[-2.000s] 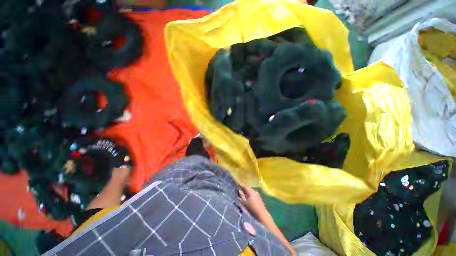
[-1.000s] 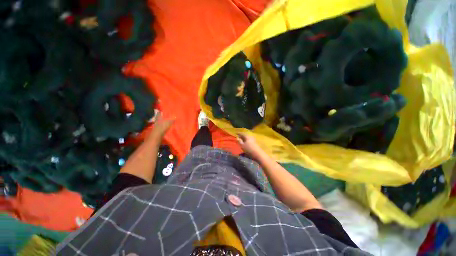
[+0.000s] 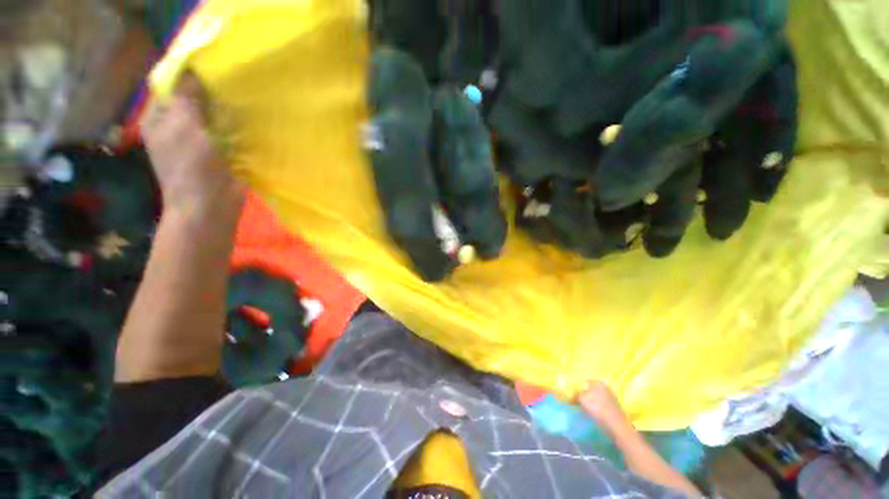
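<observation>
The yellow woven sack (image 3: 624,331) stands wide open in front of me, its mouth facing up. Several dark green plush wreaths (image 3: 560,117) lie inside, some on edge along the near side, with small pale and yellow trims showing. My left hand (image 3: 185,146) grips the sack's rim at the upper left, slightly blurred. My right hand (image 3: 599,398) holds the rim at the near side, small and partly hidden by the sack.
More wreaths (image 3: 83,224) lie heaped at the left. One wreath (image 3: 263,326) lies by the orange-red ground sheet (image 3: 327,292) between the heap and sack. White woven material (image 3: 838,380) lies at the lower right.
My left hand has moved from beside the wreath pile up to the sack's rim. My right hand stays at the near rim, now further right. The sack mouth appears nearer and more widely spread.
</observation>
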